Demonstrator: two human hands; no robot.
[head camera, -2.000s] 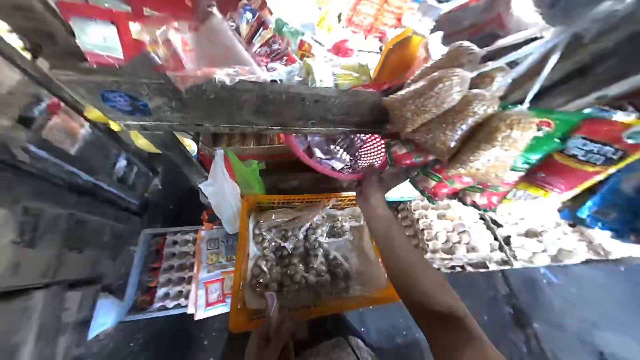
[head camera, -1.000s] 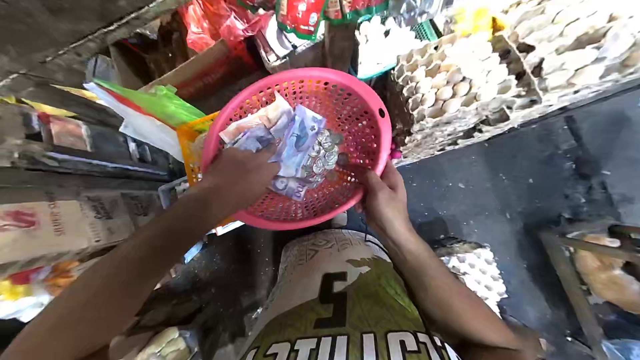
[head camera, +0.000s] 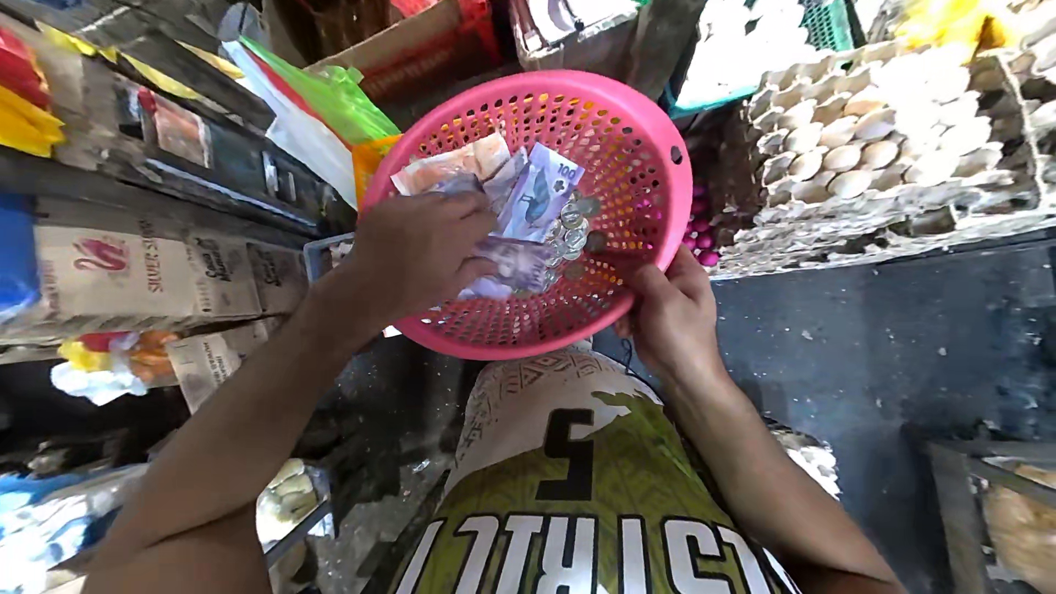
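A round pink plastic colander (head camera: 536, 338) holds banknotes (head camera: 538, 194) and a scatter of coins (head camera: 573, 231). My right hand (head camera: 672, 313) grips its rim at the lower right, with the thumb inside. Over the left side of the colander reaches my left hand (head camera: 425, 247), its fingers on the banknotes; some violet notes lie under and beside the fingertips. An orange-toned note (head camera: 462, 161) lies above the knuckles. Whether the left fingers pinch a note or only rest on it is hard to tell.
Stacked trays of eggs (head camera: 850, 153) stand at the upper right. Green and white plastic bags (head camera: 338, 103) hang at the upper left, above cardboard boxes (head camera: 148, 272). A wooden frame (head camera: 957, 503) stands on the dark floor at the lower right.
Two seconds ago the pink colander was behind the yellow crate; since then it has come close to my body, held by my right hand. My left hand has come into it. The view has shifted greatly.
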